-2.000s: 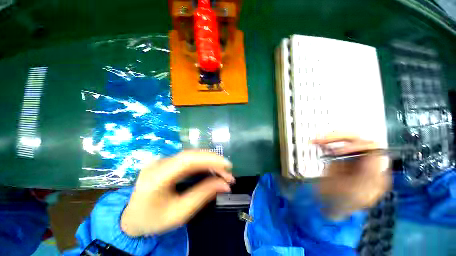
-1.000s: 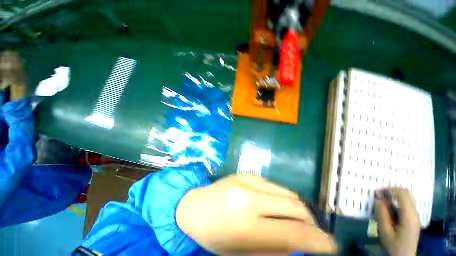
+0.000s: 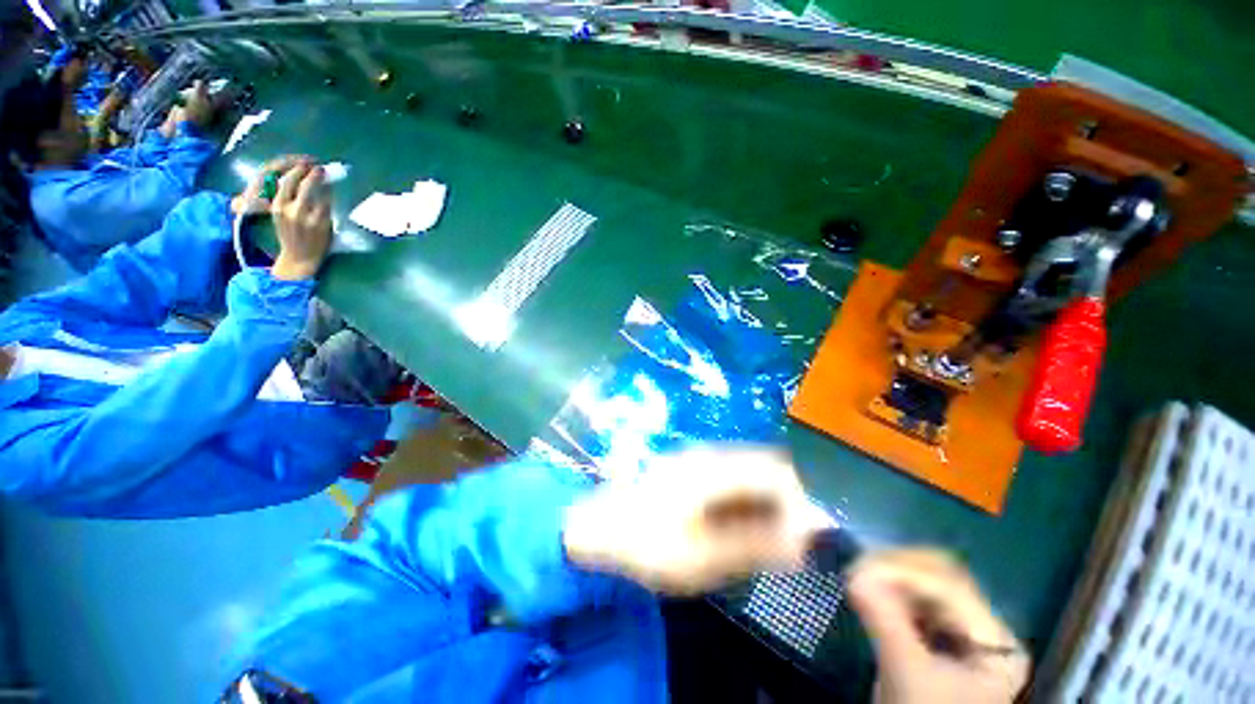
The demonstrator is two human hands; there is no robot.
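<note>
My left hand (image 3: pixel 695 520) is blurred and holds a small black module (image 3: pixel 831 550) at its fingertips, low in the middle of the view. My right hand (image 3: pixel 936 626) is close to its right, with its fingertips near the module and a thin dark tool, likely tweezers (image 3: pixel 984 646), between its fingers. A gridded dot sheet (image 3: pixel 791 612) lies below the hands, partly hidden. The orange press fixture (image 3: pixel 902 392) with its red clamp handle (image 3: pixel 1067 374) stands beyond them. The white parts tray (image 3: pixel 1197 550) is cut off at the right edge.
Shiny blue film (image 3: pixel 688 365) lies left of the fixture. A longer gridded strip (image 3: pixel 540 272) and a crumpled white wipe (image 3: pixel 401 209) lie farther left. Workers in blue smocks (image 3: pixel 152 392) sit along the bench at the left. Small black modules (image 3: pixel 574 132) lie along the far side.
The view has swung left, showing the neighbouring workers. My right hand has left the white tray and come close to my left hand at the black module.
</note>
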